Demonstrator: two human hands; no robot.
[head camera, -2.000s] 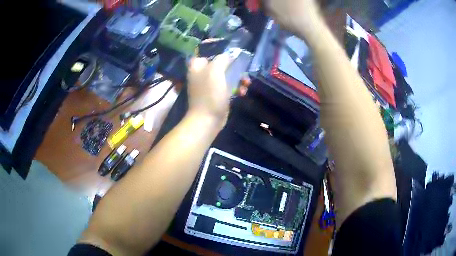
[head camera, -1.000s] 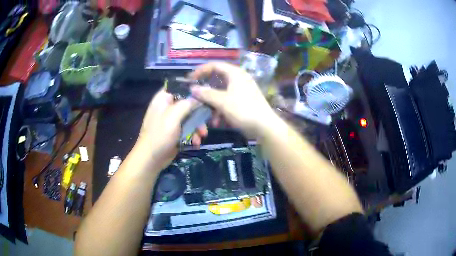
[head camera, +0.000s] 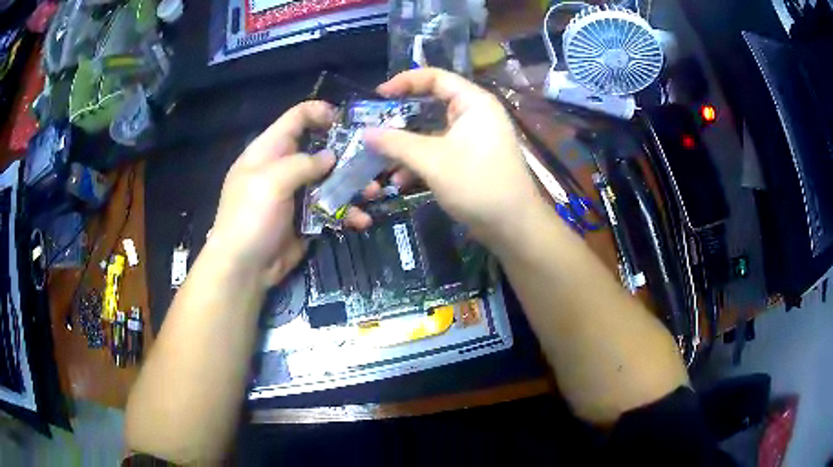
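My left hand (head camera: 269, 187) and my right hand (head camera: 470, 150) hold a crinkled clear-grey antistatic bag (head camera: 352, 173) between them, above the laptop. Small boards with labels (head camera: 379, 112) show at the bag's upper end under my right fingers; how many is unclear. Below, the opened laptop base (head camera: 384, 356) lies on a black mat, its green motherboard (head camera: 429, 296) partly hidden by my hands. A narrow white-labelled strip (head camera: 404, 246) sits on the board. An orange-yellow ribbon cable (head camera: 425, 326) lies below it. The fan is mostly hidden by my left hand.
A small white strip (head camera: 179, 266) lies left of the laptop. A yellow-handled tool (head camera: 112, 287) is further left. Blue-handled scissors (head camera: 574, 212) lie right. A white desk fan (head camera: 612, 53) and a black box with red lights (head camera: 680, 173) stand right. Green bagged items (head camera: 100, 100) are upper left.
Both hands came together from the back of the bench to above the laptop, with the bag between them. The view has shifted, showing more of the bench's right side.
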